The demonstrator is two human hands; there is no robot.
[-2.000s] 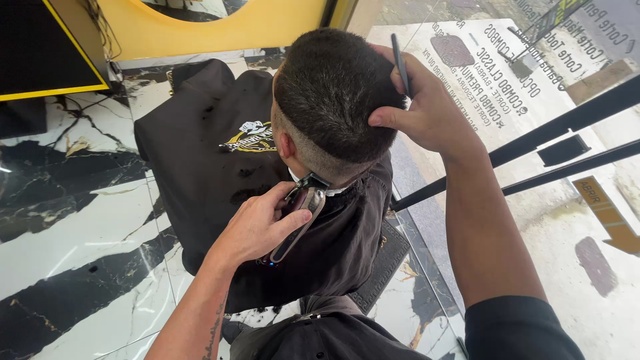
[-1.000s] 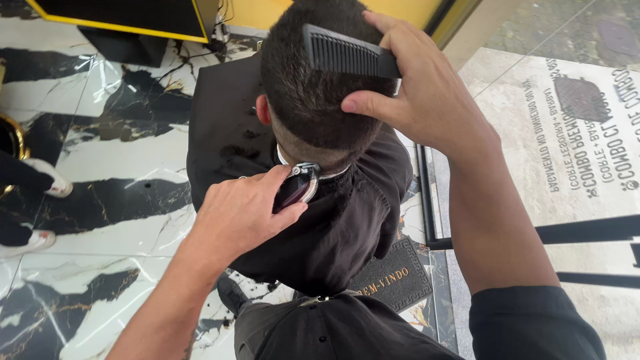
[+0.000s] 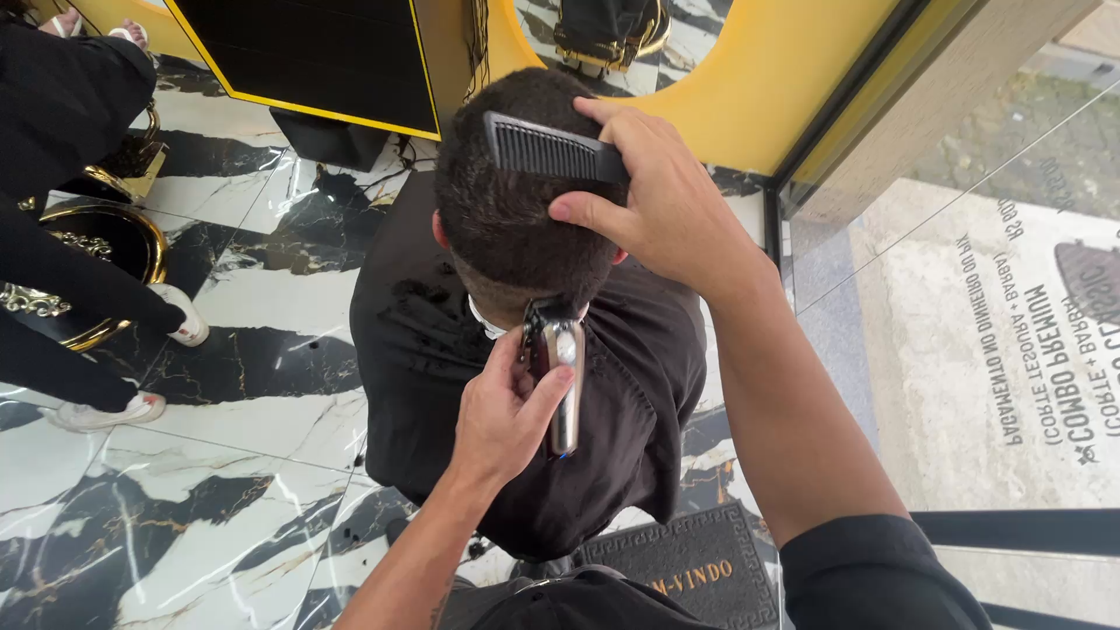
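A seated person's head (image 3: 516,210) with short dark hair is in the middle of the view, above a black barber's cape (image 3: 630,394). My left hand (image 3: 507,402) is closed around a silver hair clipper (image 3: 567,376), whose blade end lies at the nape beside a white neck strip (image 3: 486,322). Between the fingers of my right hand (image 3: 656,192) is a dark comb (image 3: 551,150), lying across the back of the head. The thumb and fingertips of that hand rest on the hair. Loose hair clippings (image 3: 429,302) lie on the cape.
On the left stands another person in black trousers (image 3: 79,280) and white shoes, near a chair's gold-rimmed round base (image 3: 157,245). A black panel with yellow edging (image 3: 315,61) and a mirror (image 3: 647,35) are ahead. Glass bearing writing (image 3: 1006,350) is at right; a doormat (image 3: 682,560) lies below.
The clipper has gone from the side of the neck behind the ear, two seconds ago, to the middle of the nape. My right hand has kept the comb at the head. The view has turned.
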